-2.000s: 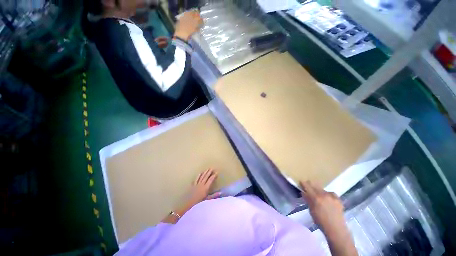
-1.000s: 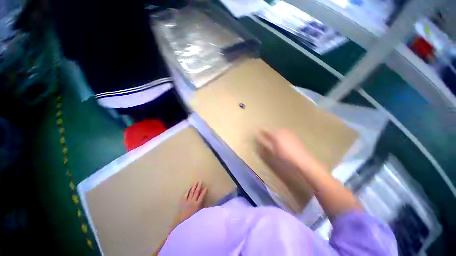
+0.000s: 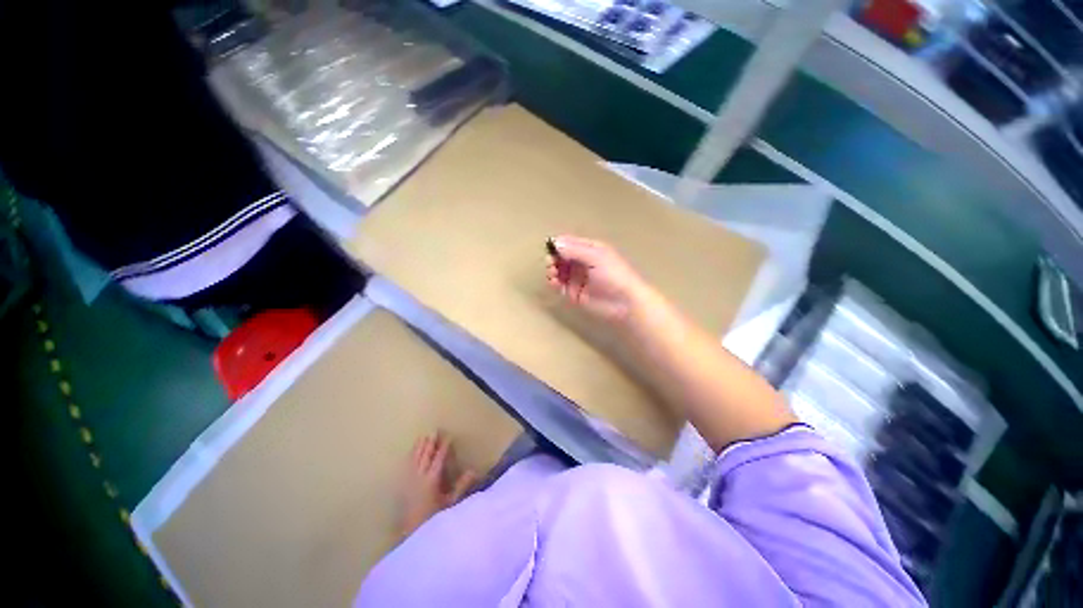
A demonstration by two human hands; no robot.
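Observation:
A tan cardboard sheet (image 3: 475,226) lies on the bench, with white sheet edges sticking out around it. My right hand (image 3: 591,280) is above it, its fingers closed on a small dark part (image 3: 552,248). A second tan cardboard sheet (image 3: 297,475) lies on a stack at the lower left, over a white interleaf sheet (image 3: 244,410). My left hand (image 3: 432,481) rests on this sheet with its fingers apart and holds nothing.
A person in dark clothes (image 3: 131,131) stands at the upper left, beside a red stool (image 3: 264,350). Clear blister trays (image 3: 356,101) lie beyond the bench cardboard. Another tray with dark parts (image 3: 914,439) is at the right. A pale shelf upright (image 3: 751,107) rises behind.
My right hand has moved from the near edge of the bench cardboard to above its middle and has taken the small dark part from it. The person at the left has stood up, uncovering the red stool.

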